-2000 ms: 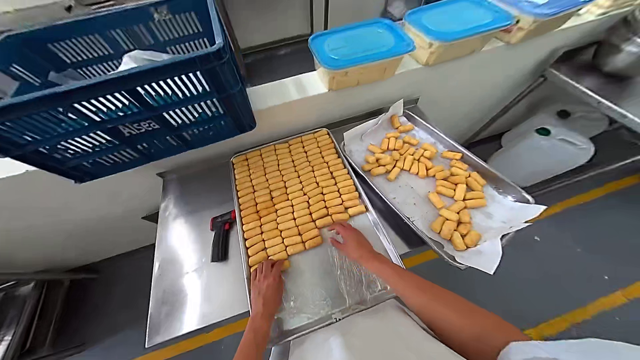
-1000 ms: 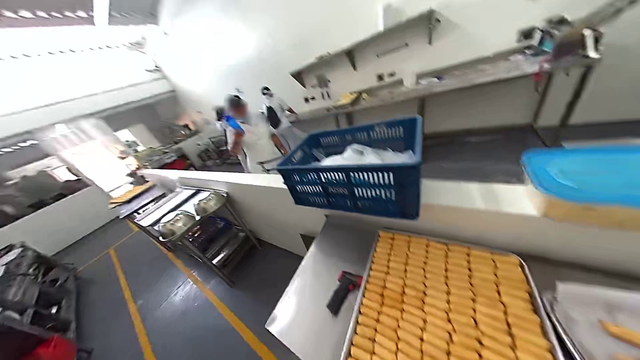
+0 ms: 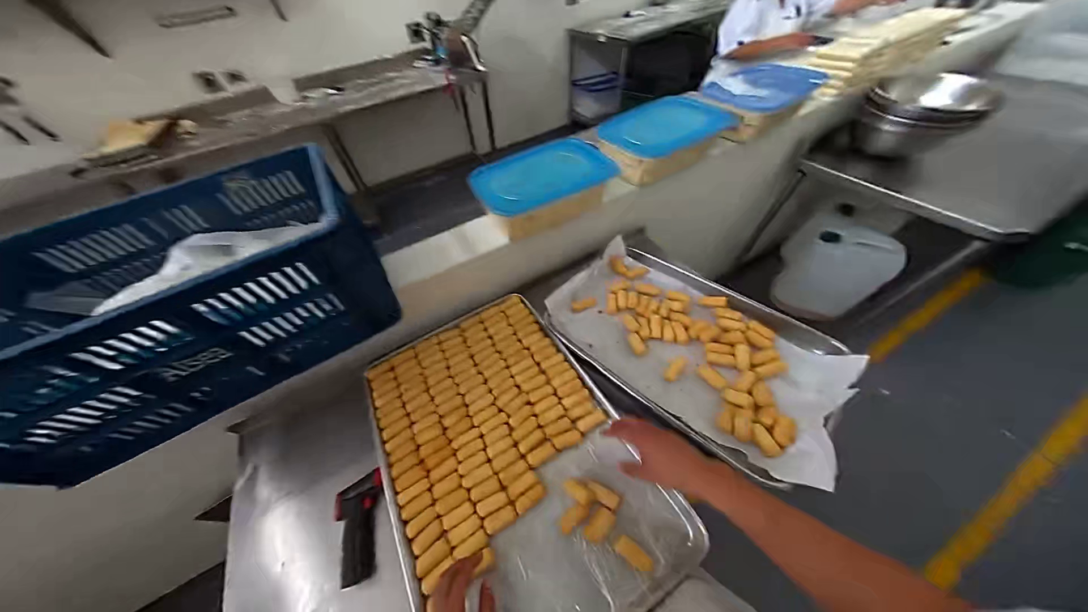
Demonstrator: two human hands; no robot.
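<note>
Golden finger-shaped pieces of food [image 3: 476, 408] lie in tight rows on a metal sheet tray [image 3: 699, 520] lined with clear plastic. Several loose pieces [image 3: 598, 524] rest on the plastic in its near part. At the bottom edge, my left hand [image 3: 463, 588] touches the nearest end of the rows and is partly cut off by the frame. My right hand [image 3: 650, 450] is over the tray's right rim, fingers apart, with no piece visible in it. A second tray [image 3: 680, 416], lined with white paper [image 3: 812, 382], holds a scattered heap of similar pieces [image 3: 739, 348].
A black and red gun-shaped tool [image 3: 359, 529] lies on the steel table [image 3: 285, 510]. The blue plastic crate [image 3: 255, 297] stands at left. Blue-lidded containers [image 3: 544, 178] line the ledge. Steel bowls [image 3: 926, 110], a plastic jug [image 3: 840, 265] and a person in white [image 3: 765, 34] are at right.
The view swung away toward the room and has come back to the trays. Several loose pieces now lie on the clear plastic, where the oldest frame shows none. My right hand has moved to the tray's right rim.
</note>
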